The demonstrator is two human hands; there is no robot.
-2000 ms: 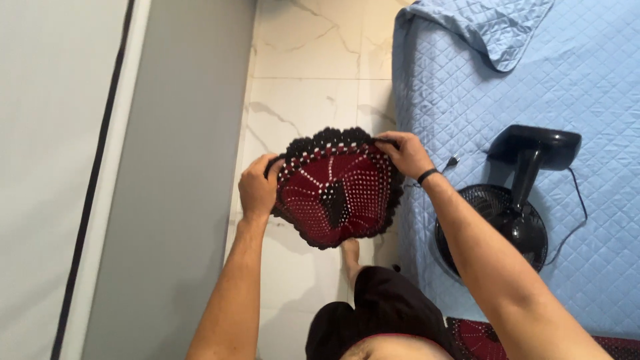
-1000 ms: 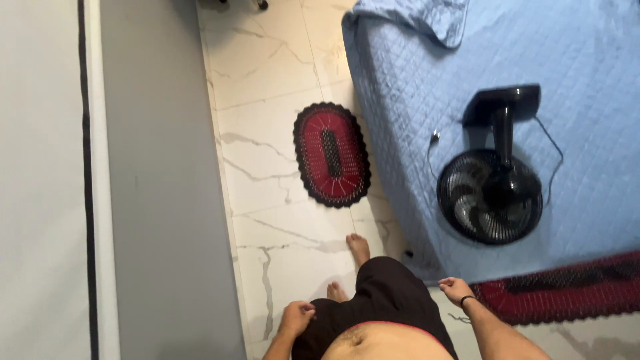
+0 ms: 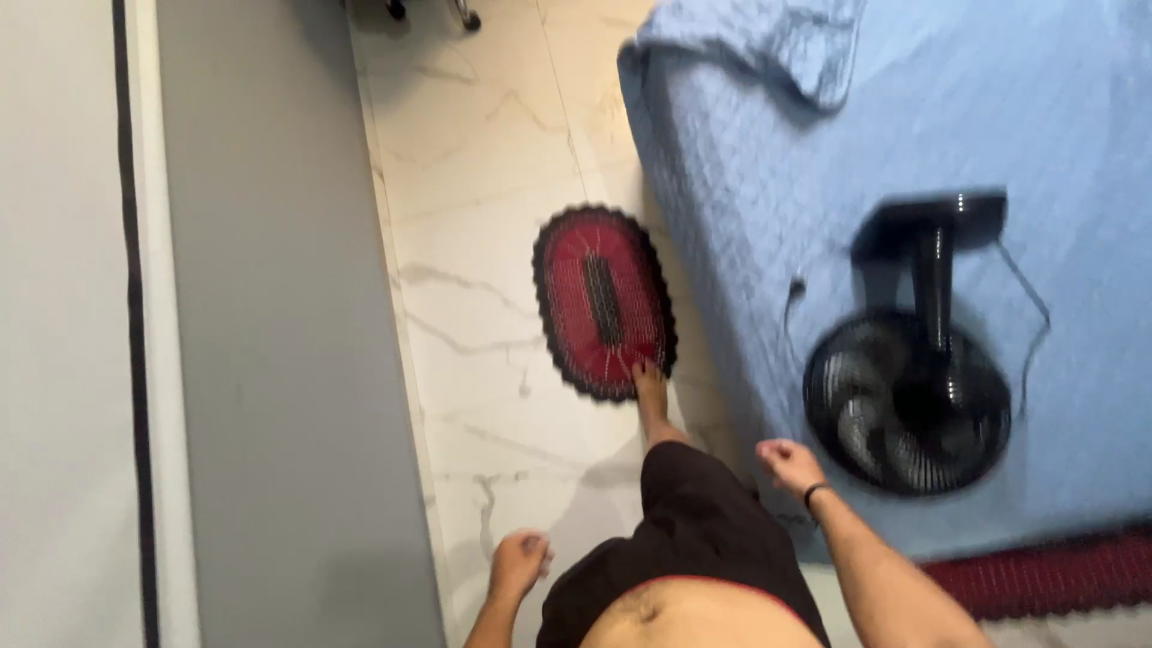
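An oval crocheted rug (image 3: pixel 569 297), dark red with a black scalloped border and black centre, lies flat on the marble-look floor. One bare foot rests on its lower edge. My left hand (image 3: pixel 524 560) hangs beside the dark shorts, fingers loosely curled, slightly blurred, with nothing seen in it. My right hand (image 3: pixel 792 465), a black band at its wrist, is near the bed's edge and left of the black fan (image 3: pixel 907 405). Its fingers are curled, and no object shows in it. The fan lies on the blue quilted bedspread (image 3: pixel 1035 468).
A grey panel (image 3: pixel 288 360) runs along the left side of the floor. Wheeled legs (image 3: pixel 468 16) stand at the top. A second dark red rug (image 3: pixel 1053 571) lies along the bed's lower edge. The fan's cord and plug (image 3: pixel 796 288) lie on the bedspread.
The oval rug was held up in both hands two seconds ago; it was let go and lies on the floor. A foot has since moved onto its lower edge.
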